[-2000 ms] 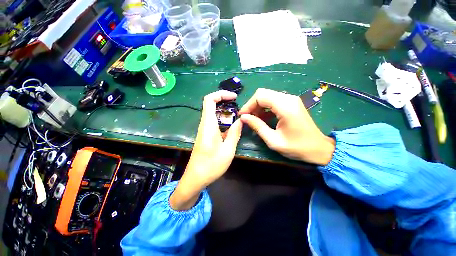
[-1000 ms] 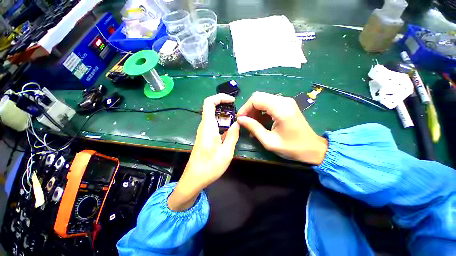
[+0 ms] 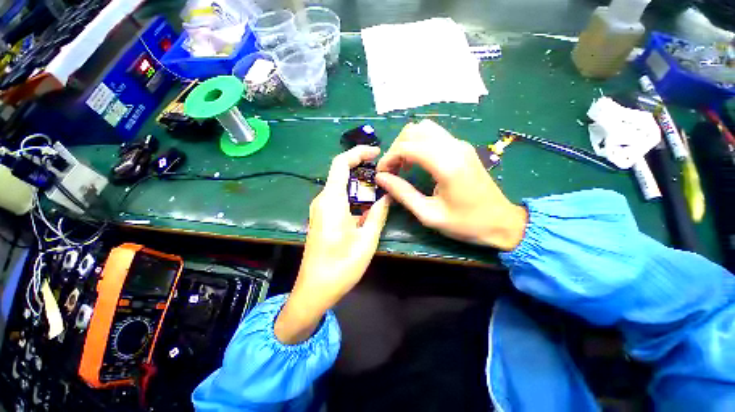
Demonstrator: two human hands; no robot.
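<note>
My left hand (image 3: 342,221) holds a small black square device housing (image 3: 363,190) between thumb and fingers. Its open side faces up and shows a pale block and small metallic parts. My right hand (image 3: 447,189) is at the housing's right edge, thumb and index fingertip pinched together there. Whether something tiny is between these fingertips cannot be told. A second black housing (image 3: 359,136) with a small white label lies just beyond my left fingers. A dark flat module with an orange-gold tail (image 3: 501,145) lies right of my right hand, partly hidden by it.
Tweezers (image 3: 560,150), crumpled tissue (image 3: 622,133) and markers (image 3: 670,133) lie right. A solder spool (image 3: 234,121) and clear cups (image 3: 302,72) stand upper left. White paper (image 3: 423,64) lies at the back. A black cable (image 3: 242,175) crosses from the left. An orange multimeter (image 3: 129,314) is lower left.
The right hand's knuckles have risen slightly and its fingertips moved a little up along the housing's edge. The bench has shifted slightly left in view. The left hand still holds the housing.
</note>
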